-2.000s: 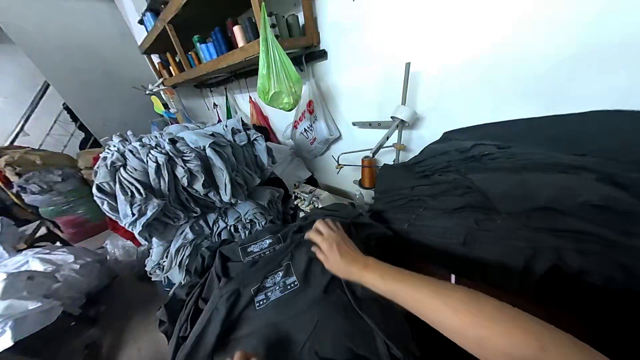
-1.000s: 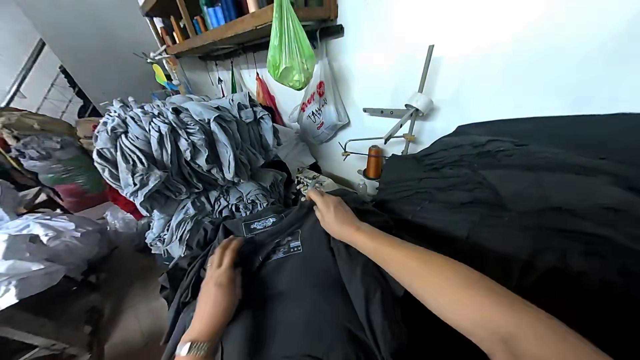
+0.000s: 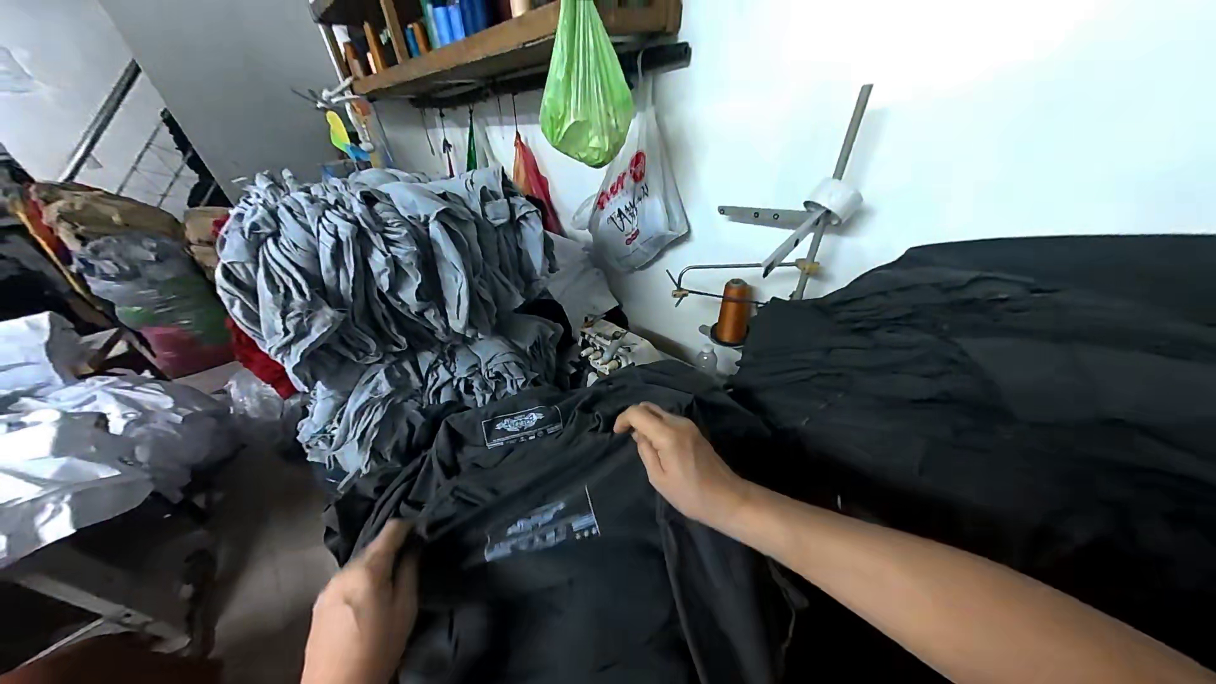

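Black printed garments lie in a pile before me; the top one (image 3: 570, 608) is a black shirt-like piece with a white print. Its upper right edge is pinched by my right hand (image 3: 679, 461), fingers closed on the cloth. At the left edge of the same piece is my left hand (image 3: 366, 603), blurred, thumb up, its fingers partly hidden, apparently gripping the cloth. Another white print shows on black fabric (image 3: 522, 426) just beyond. Behind the pile, part of a sewing machine (image 3: 613, 350) is visible, mostly covered.
Grey garments (image 3: 380, 266) are heaped at the back left, black ones (image 3: 1045, 380) at the right. An orange thread cone (image 3: 733, 312) stands by a thread stand (image 3: 836, 204). Green (image 3: 587, 95) and white (image 3: 638, 199) plastic bags hang below a wooden shelf (image 3: 475, 47). White sacking (image 3: 85, 437) lies left.
My left hand, barely in view two seconds ago, came onto the black cloth and is now lower, at its left edge. The top piece's print has shifted away from the print behind it since one second ago.
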